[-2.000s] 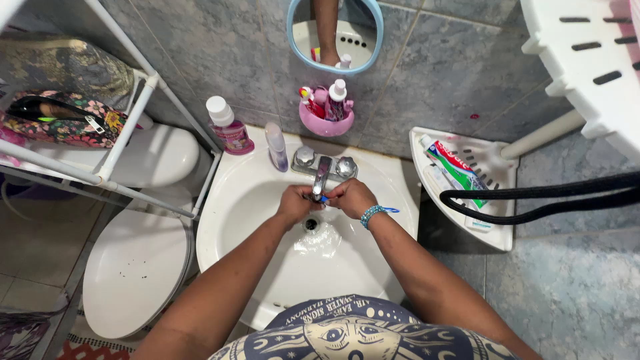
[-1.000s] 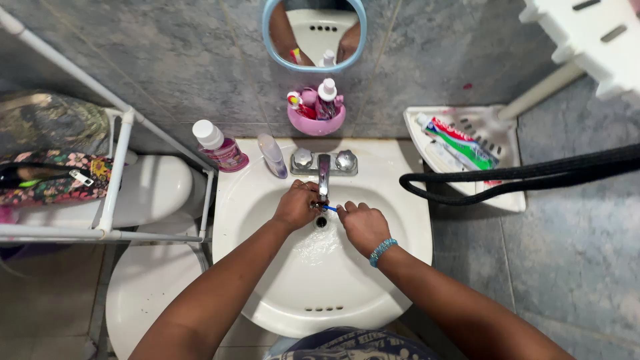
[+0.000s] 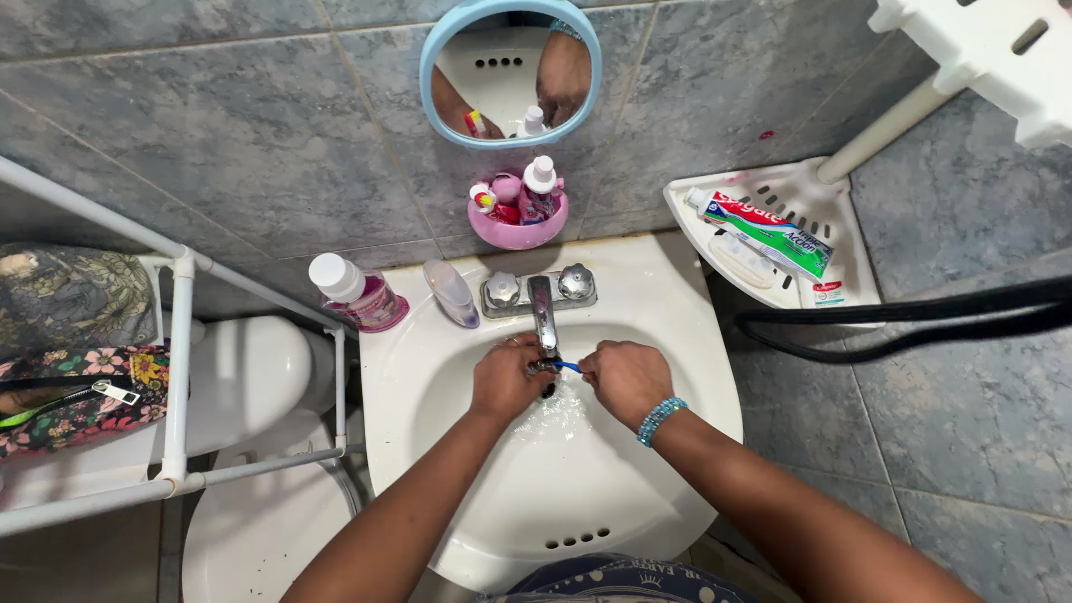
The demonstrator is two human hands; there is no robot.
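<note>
Water runs from the chrome faucet [image 3: 544,314] into the white sink basin [image 3: 536,494]. Under the spout, my left hand [image 3: 507,378] holds a small dark, shiny thing [image 3: 543,366], too small to name. My right hand [image 3: 628,378], with a blue beaded bracelet on its wrist, is closed around a thin blue handle [image 3: 568,366], probably a toothbrush's, whose end meets the dark thing in the stream. Its head is not clearly visible.
On the sink's back left corner stand a pink mouthwash bottle [image 3: 373,303] and a clear-capped container [image 3: 450,293]. A pink wall cup [image 3: 519,233] hangs below a blue-framed mirror [image 3: 425,75]. Toothpaste [image 3: 766,230] lies on a white corner shelf [image 3: 682,197]; a white pipe rack [image 3: 177,368] stands left.
Both hands have stayed under the faucet. My right hand has moved a little away from my left since two seconds ago, and more of the blue handle shows. The view has shifted.
</note>
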